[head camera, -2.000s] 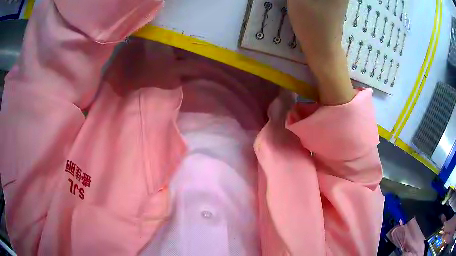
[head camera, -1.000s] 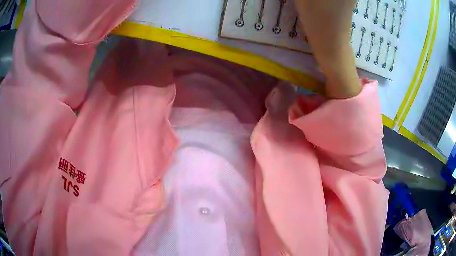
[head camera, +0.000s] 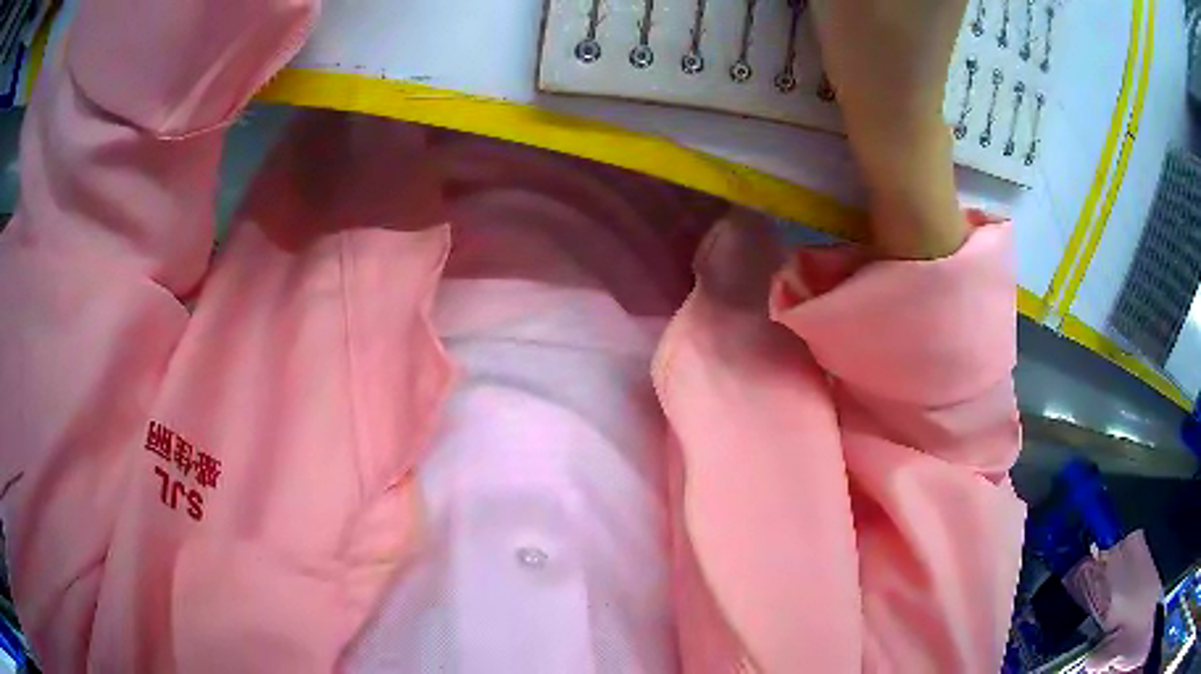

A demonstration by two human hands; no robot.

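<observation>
An off-white holding board lies on the bench near its front edge, cut off by the top of the picture. Rows of small double-ended parts with round silvery ring ends stand out on it. More of the same parts show to the right of my right forearm, on a board surface. My right forearm reaches up across the board, and its hand is beyond the top edge. My left sleeve shows at the upper left, but my left hand is out of the picture.
The white bench top has a yellow-taped near edge. Double yellow tape lines run up the right side. A grey ribbed stack lies at the far right. Blue and pink items are at the lower right, below the bench.
The board and bench edge sit higher and further left in view. Less of the board shows at its lower left. My right forearm has shifted slightly right; my left sleeve has moved left.
</observation>
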